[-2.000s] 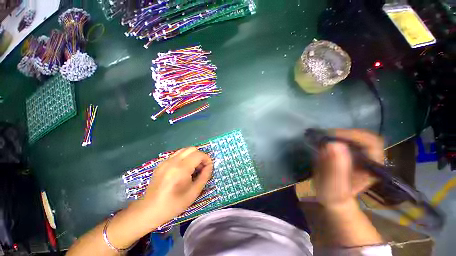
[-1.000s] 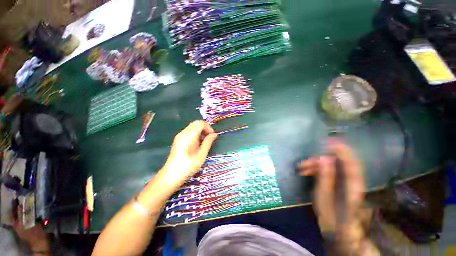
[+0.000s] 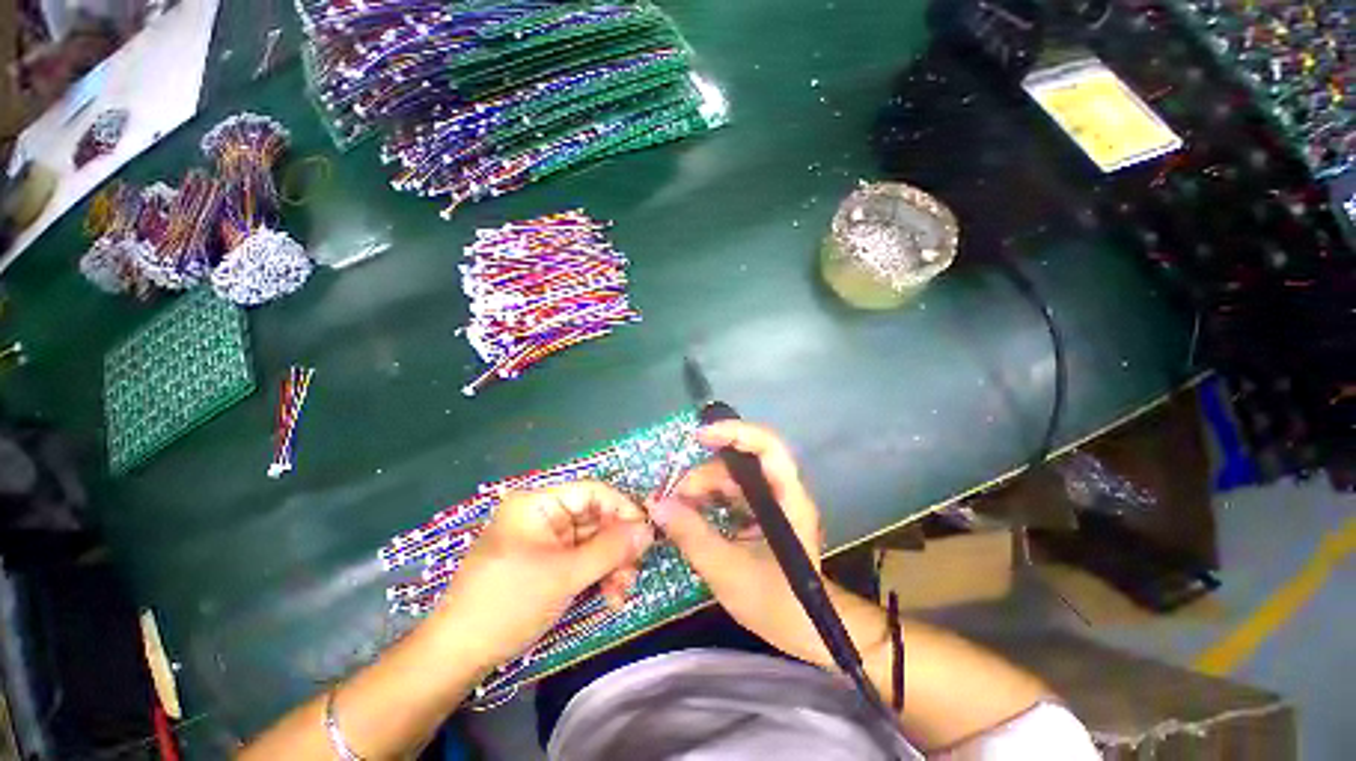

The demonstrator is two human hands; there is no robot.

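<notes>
My left hand (image 3: 573,543) and my right hand (image 3: 736,520) meet over the green PCB panel (image 3: 669,446), fingertips close together. A thin connector lead (image 3: 666,485) shows between the fingertips, pinched by my left hand; its ends are mostly hidden. My right hand also holds the black soldering iron (image 3: 776,520), its tip pointing up and away over the panel's far edge. Rows of leads (image 3: 431,558) cover the left part of the panel. The loose lead pile (image 3: 547,290) lies beyond the panel.
A yellowish cup with grey filling (image 3: 888,245) stands to the right. Finished panels (image 3: 521,89) lie at the far side. A spare panel (image 3: 179,379), a small bunch of leads (image 3: 292,421) and bundled leads (image 3: 194,223) lie left. A black cord (image 3: 1059,357) crosses the right side.
My left hand has moved from beside the lead pile back over the panel. My right hand has come in from the right with the iron and meets it. The single lead beside the pile is gone.
</notes>
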